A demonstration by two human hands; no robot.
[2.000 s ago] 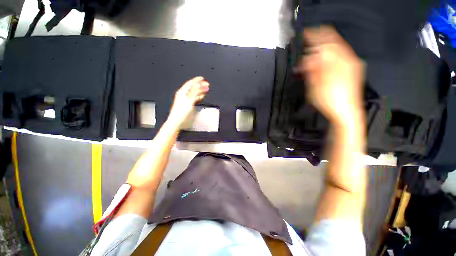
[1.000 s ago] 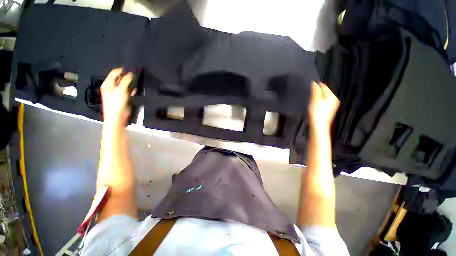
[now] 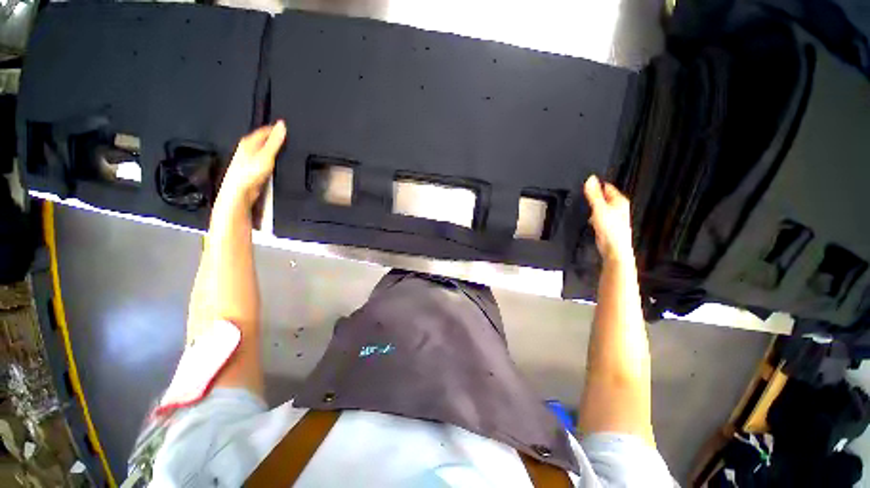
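A flat black panel with cut-outs (image 3: 439, 105) lies in front of me, lined up over another, with three light openings near its close edge and tiny holes across it. My left hand (image 3: 256, 157) is at its left edge, fingertips on the border. My right hand (image 3: 609, 212) holds its right edge, with the fingers partly hidden. To the left lies another black panel (image 3: 134, 81), with dark bunched material in its openings. To the right stands a thick panel stack (image 3: 706, 143) with layered edges, leaning and fanned.
The light table edge (image 3: 420, 265) runs below the panels. My dark apron (image 3: 410, 362) hangs close to it. A greyer panel (image 3: 811, 162) with two openings lies at far right. Dark clumps (image 3: 811, 419) are at lower right. The grey floor (image 3: 134, 315) has a yellow line at left.
The panel that both hands held bent and raised now lies flat on the one below. Earlier, my right hand was at the stack. The right-hand stack has spread and tilted rightward.
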